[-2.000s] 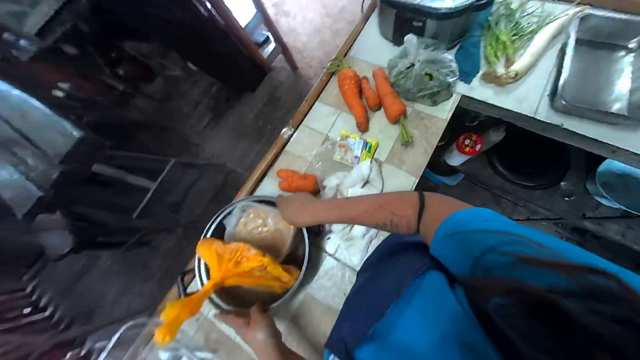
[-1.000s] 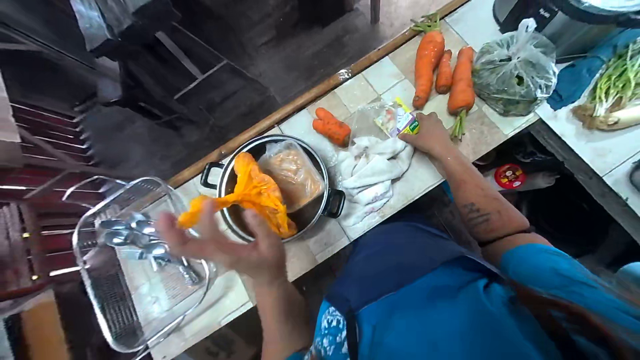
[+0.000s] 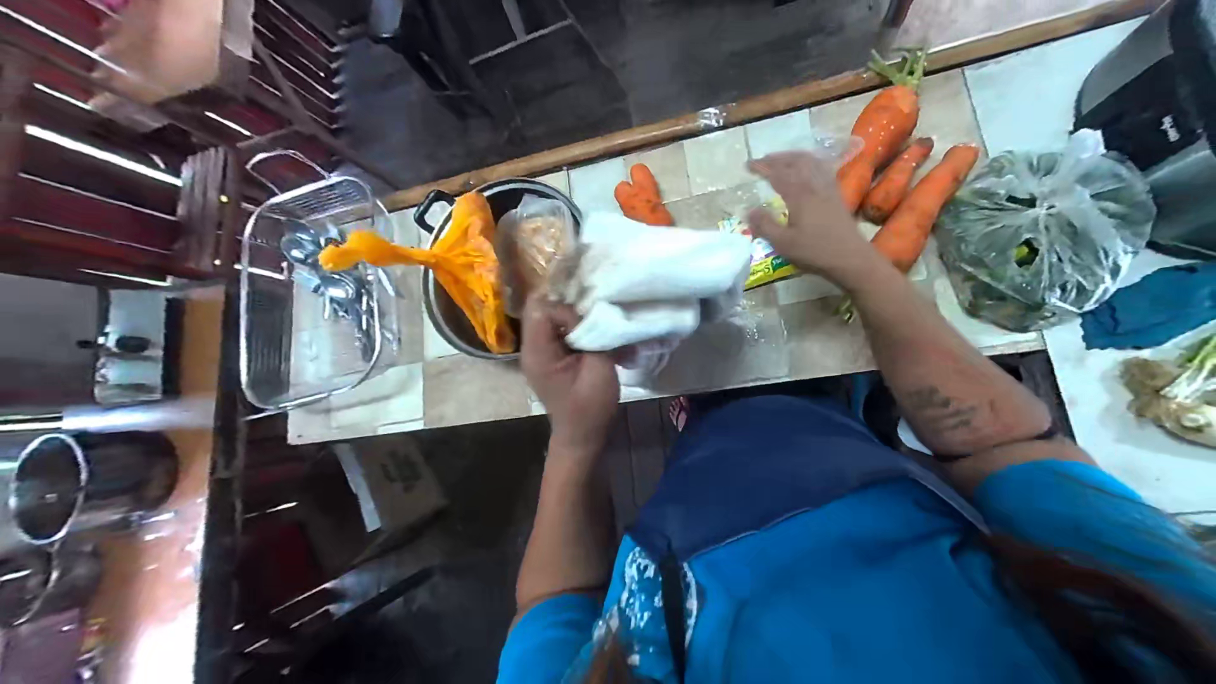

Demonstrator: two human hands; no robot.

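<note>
My left hand [image 3: 570, 375] grips a folded white cloth [image 3: 665, 271] above the tiled counter, beside a black two-handled pot [image 3: 446, 309]. In the pot lie an orange plastic bag [image 3: 470, 271] with a twisted end and a clear bag of pale food [image 3: 537, 242]. My right hand [image 3: 807, 209], fingers apart, is over a small yellow-green printed packet [image 3: 765, 261]; whether it touches clear plastic there cannot be told. Large carrots [image 3: 883, 128] lie just right of that hand. A short forked carrot [image 3: 643, 195] is behind the cloth.
A wire basket [image 3: 249, 313] with metal utensils stands at the left end of the counter. To the right are a clear bag of greens [image 3: 1045, 237], a blue cloth [image 3: 1154, 304], a dark appliance [image 3: 1154, 123] and a root vegetable [image 3: 1178, 394]. A wooden edge [image 3: 608, 142] runs along the far side.
The white cloth lay on the counter a second ago and is now lifted in my left hand, which was open over the pot. My right hand was at the packet. The view has swung left.
</note>
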